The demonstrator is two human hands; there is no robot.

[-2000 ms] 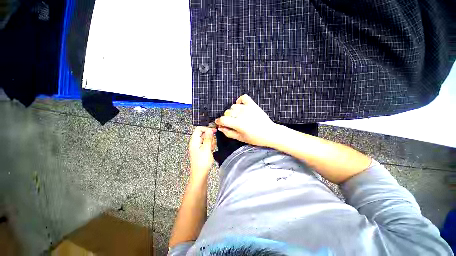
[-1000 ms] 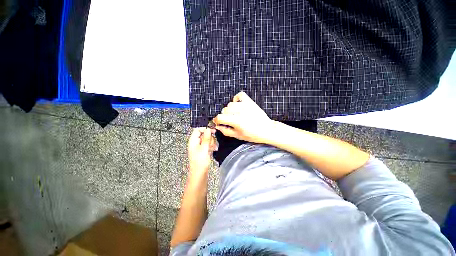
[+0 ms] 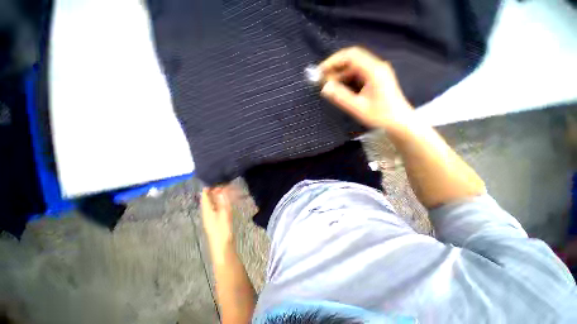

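The dark checked garment [image 3: 253, 82] lies over the white table and hangs at its near edge; the frame is motion-blurred. My left hand [image 3: 218, 202] is at the garment's near left corner, with the fingertips closed on its edge. My right hand [image 3: 370, 88] is raised over the right part of the garment. Its thumb and forefinger are bent round, and a small silvery tip of the thread snips [image 3: 313, 74] shows at the fingertips. The rest of the snips is hidden in the hand.
The white table top [image 3: 107, 95] shows left of the garment and again at the right. Dark cloth [image 3: 19, 145] hangs at the far left beside a blue edge [image 3: 41, 158]. Grey speckled floor [image 3: 152, 253] lies below the table.
My right hand has left the corner and moved up and right. My left hand stays at the corner. The view has shifted, and the garment's near left corner now shows further left and lower.
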